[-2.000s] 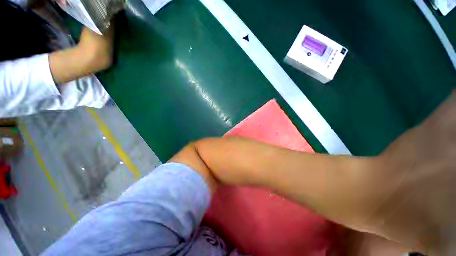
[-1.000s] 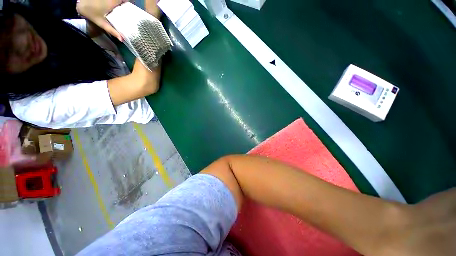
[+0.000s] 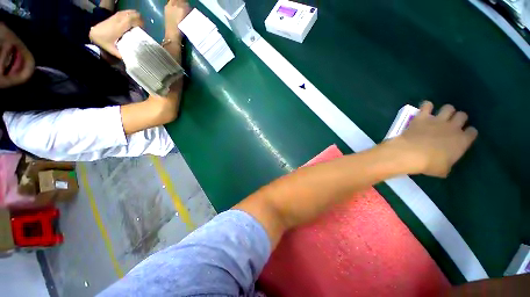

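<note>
A white carton with a purple print (image 3: 401, 122) lies on the dark green belt at the right, partly covered by my left hand (image 3: 440, 139). My left hand is slightly blurred, back up, with several fingers spread past the carton. Its thumb and palm side are hidden, so I cannot tell if it grips the carton. A second such carton (image 3: 291, 21) lies on the belt at the top. Part of a white box (image 3: 518, 261) shows at the lower right edge. A dark strip of my other arm shows at the bottom right; my right hand is out of view.
A pale belt rail (image 3: 340, 122) runs diagonally beside the green worktop (image 3: 203, 139). A pink-red mat (image 3: 354, 243) lies under my left forearm. At upper left, a person holds a fanned stack of white pieces (image 3: 148, 61), beside white card stacks (image 3: 207, 39). A red crate (image 3: 36, 227) is on the floor.
My left forearm has swung up and out over the rail, and my left hand has come into view over the carton. The upper carton shows more fully. A box has appeared at the lower right edge.
</note>
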